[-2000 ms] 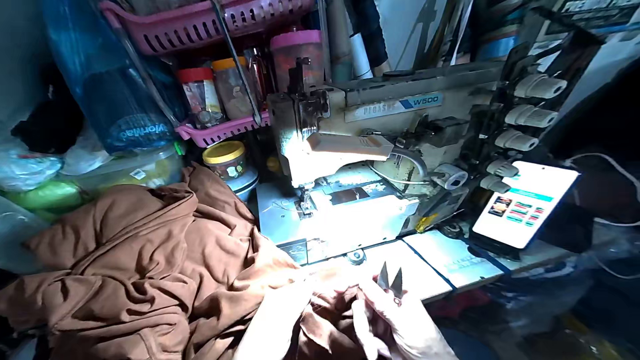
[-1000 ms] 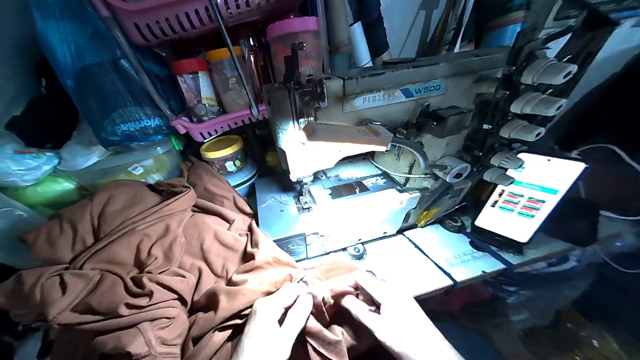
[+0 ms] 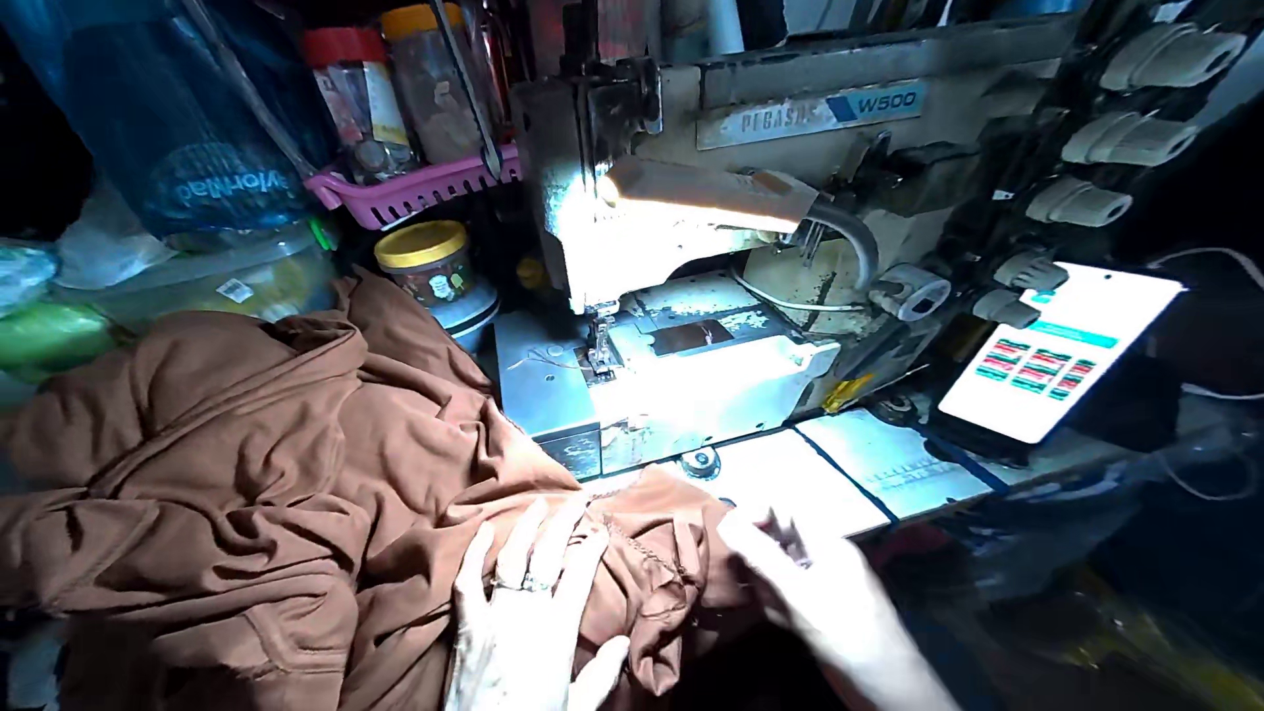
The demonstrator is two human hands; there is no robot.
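Observation:
Brown fabric point(image 3: 267, 464) lies heaped from the left edge to the front of a Pegasus W500 sewing machine point(image 3: 681, 267). My left hand point(image 3: 533, 602), with a ring on one finger, rests on the fabric with its fingers apart. To its right, my right hand point(image 3: 800, 583) is at the fabric's right side with its fingers curled; it is blurred, and what lies within them cannot be made out. A seam shows in the fabric between the hands. The needle and presser foot point(image 3: 600, 346) are beyond the fabric, which is not under them.
A lit lamp point(image 3: 711, 193) is fixed on the machine head. A lit tablet point(image 3: 1062, 355) leans at the right, below the thread tension knobs point(image 3: 1131, 138). At the back left are a pink basket point(image 3: 425, 188), a yellow-lidded jar point(image 3: 423, 259), a clear plastic container point(image 3: 227, 281) and a blue bag point(image 3: 168, 128).
The small snips seen in my right hand two seconds ago do not show clearly now. My left hand has spread flat on the fabric, and my right hand has moved away from it. The view has moved closer.

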